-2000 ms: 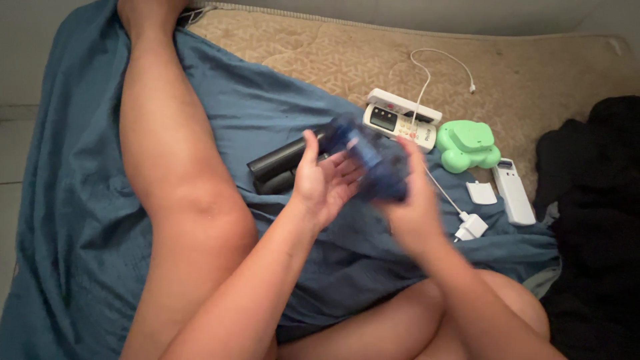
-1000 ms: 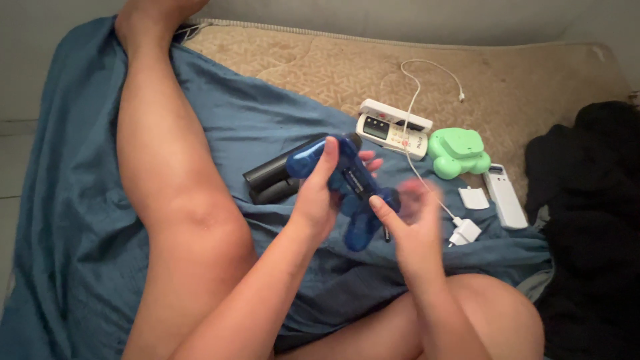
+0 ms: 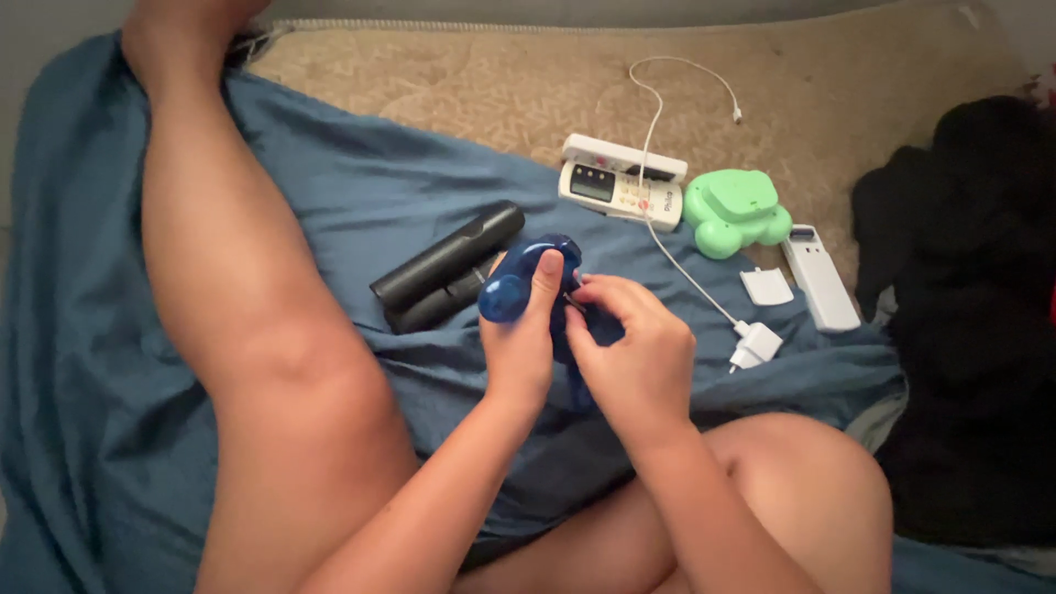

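A translucent blue game controller (image 3: 516, 285) is tilted in my left hand (image 3: 524, 338), whose thumb lies over its top. The fingers of my right hand (image 3: 631, 346) pinch at the controller's right side, where a small metallic piece (image 3: 575, 304) shows between thumb and index finger; what it is, I cannot tell. Just behind my left hand lie two black cylindrical objects (image 3: 450, 256) on the blue sheet.
Two white remote controls (image 3: 619, 194) lie beyond my hands under a white cable (image 3: 685, 268) with a plug adapter (image 3: 756, 345). Right of them are a green plastic gadget (image 3: 734, 210), a white cover (image 3: 767, 286) and another white remote (image 3: 823, 280). Black cloth (image 3: 973, 330) is at the right.
The blue controller has been turned in my left hand. My right hand, blurred at the controller's edge before, now has its fingertips together against its side.
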